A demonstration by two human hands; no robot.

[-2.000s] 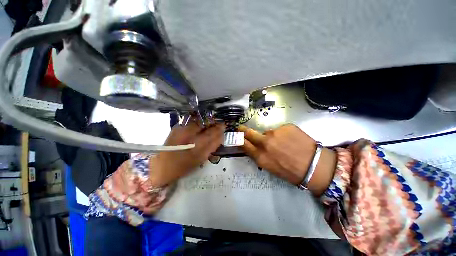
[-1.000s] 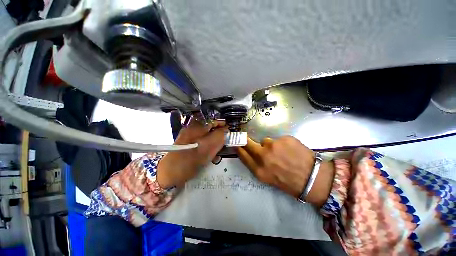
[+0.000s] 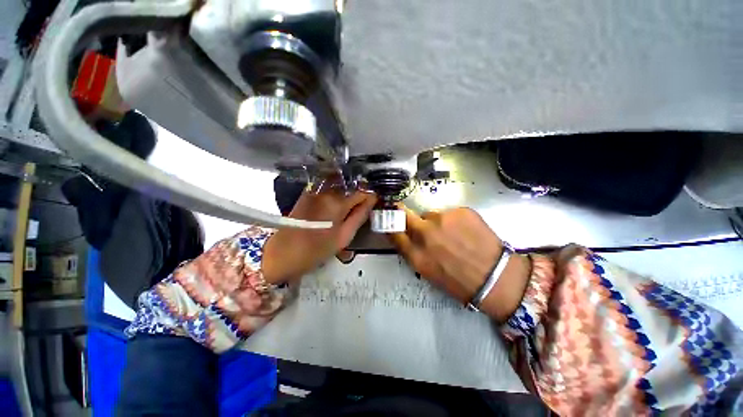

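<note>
A small dark work piece (image 3: 376, 242) shows between and under my fingertips near the needle area; most of it is hidden. My left hand (image 3: 314, 231) lies on it from the left, fingers bent beside the thread guides. My right hand (image 3: 450, 248), with a silver bangle at the wrist, has its fingertips on it from the right. The silver ribbed tension knob (image 3: 389, 220) with its black spring stands in front of the fingertips and hides the contact. The presser foot and needle cannot be made out.
The large grey machine head (image 3: 521, 65) fills the top. A pale curved guard (image 3: 147, 181) and upper knurled knob (image 3: 277, 116) are close at left. Stacked black panels (image 3: 147, 256) lie left. A dark rounded item (image 3: 599, 173) lies under the arm. Blue material (image 3: 252, 379) is below left.
The view has shifted, so the guard and upper knob appear further right and more of the red box shows. Both hands stay at the work piece with little change in pose.
</note>
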